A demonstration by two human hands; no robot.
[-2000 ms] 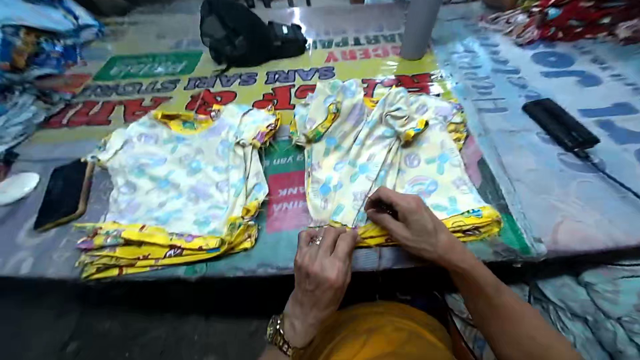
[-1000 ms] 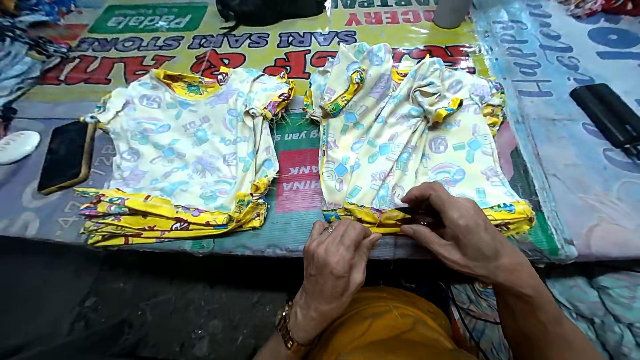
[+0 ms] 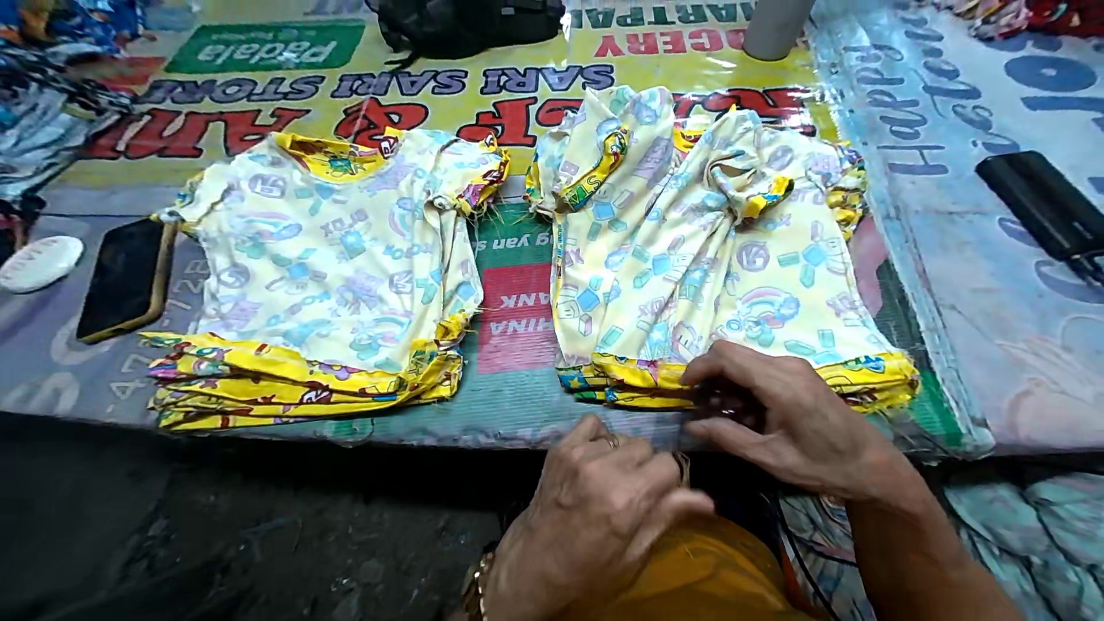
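Observation:
Two stacks of small printed shirts with yellow trim lie on the table. The left stack (image 3: 328,259) is fairly flat, its hems layered toward me. On the right stack (image 3: 690,259) the top shirt is creased, with a sleeve folded inward. My left hand (image 3: 604,492), wearing a ring and a wrist band, is at the table's front edge, just below the right stack's hem; its fingers are bent and I cannot tell if it holds anything. Close to that yellow hem, my right hand (image 3: 759,414) is curled around a small dark object, partly hidden by the fingers.
A phone (image 3: 127,276) and a white round object (image 3: 41,264) lie at the left. Behind are a black bag (image 3: 470,26) and a grey cylinder (image 3: 776,26). A black device with a cable (image 3: 1044,203) is at the right. Printed tarpaulin (image 3: 509,423) covers the table; cloth piles sit at its far corners.
My left hand has come off the right stack's hem, down toward the table's edge. My right hand remains near the hem. The shirt stacks look much the same.

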